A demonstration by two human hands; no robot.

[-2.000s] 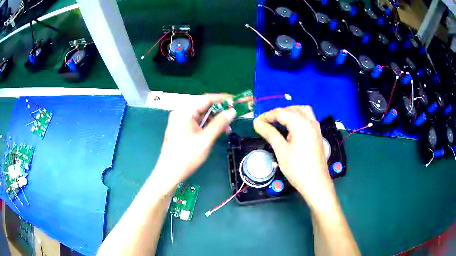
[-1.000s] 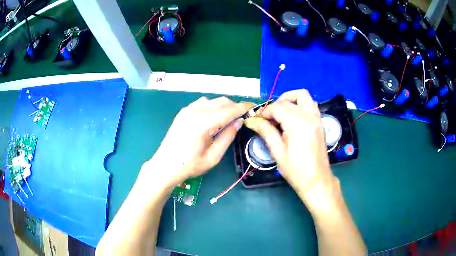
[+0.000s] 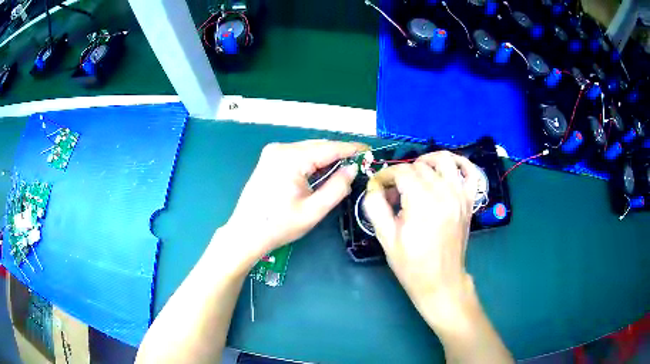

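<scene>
My left hand grips a green circuit board between thumb and forefinger, edge-on, above the near black housing. My right hand is at the board's right side, fingertips pinched near a white connector; whether they hold a lead is hidden. Yellowish finger cots cover some fingertips. My right hand hides most of the near housing's speaker. A second housing beside it shows part of its speaker and a blue cylinder. Another circuit board lies on the green mat, partly under my left forearm.
The left blue sheet bears loose circuit boards. The right blue sheet bears rows of speaker housings. A white post and rail stand beyond the mat. A cardboard box is at lower left.
The board has moved from upper left down to the housing's top edge, now edge-on. My right hand has moved beside it. The upright red lead seen a second ago now lies lower, towards the right.
</scene>
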